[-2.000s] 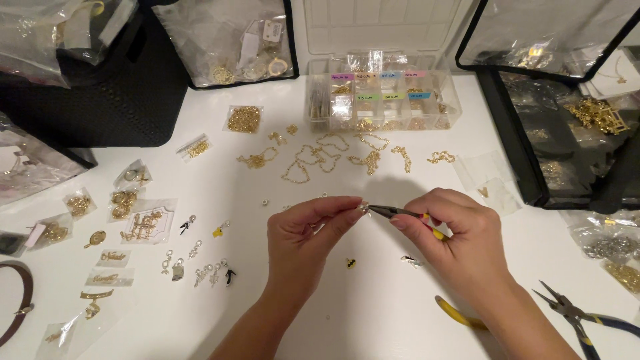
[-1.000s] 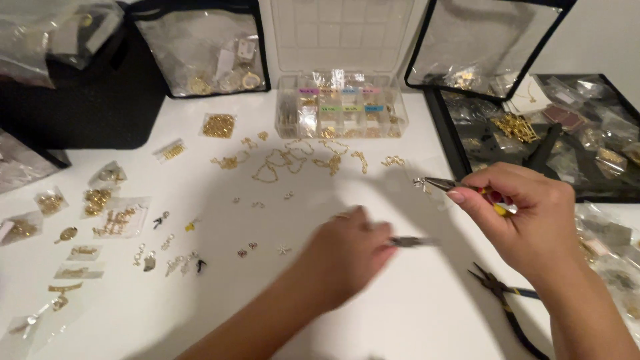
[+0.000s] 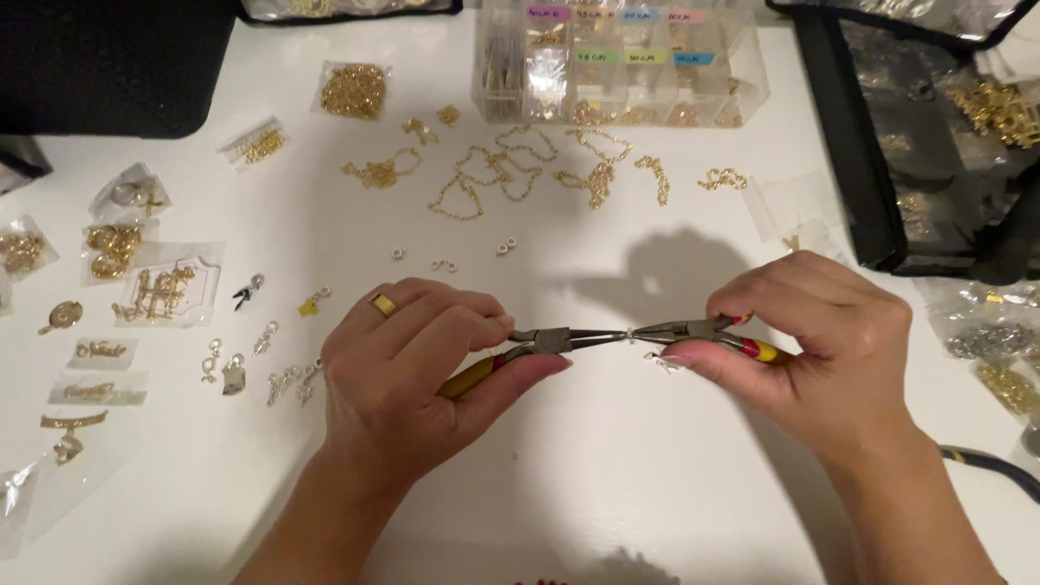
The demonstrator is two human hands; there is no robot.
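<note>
My left hand (image 3: 431,366), with a gold ring on one finger, is closed around yellow-handled needle-nose pliers (image 3: 552,340). My right hand (image 3: 821,349) grips a second pair of needle-nose pliers (image 3: 686,330) with red and yellow handles. The two tips meet at a tiny silver-coloured ring (image 3: 629,335). Just below the right pliers hangs or lies a small charm (image 3: 662,362); which of these cannot be told. Silver-coloured charms (image 3: 234,375), a yellow charm (image 3: 309,305) and a black one (image 3: 244,294) lie left of my left hand. Several small ring findings (image 3: 444,265) lie beyond the pliers.
Gold-coloured chains (image 3: 487,171) lie across the table's middle, before a clear compartment box (image 3: 617,114) with coloured labels. Small bags of gold-coloured pieces (image 3: 353,91) are spread at the left. A black case (image 3: 861,162) stands at the right, with another tool's handle (image 3: 995,467) nearer me.
A second ago my left hand was blurred and apart from the right one, with a tool in it. Now both pliers meet tip to tip. The view has shifted closer to the table.
</note>
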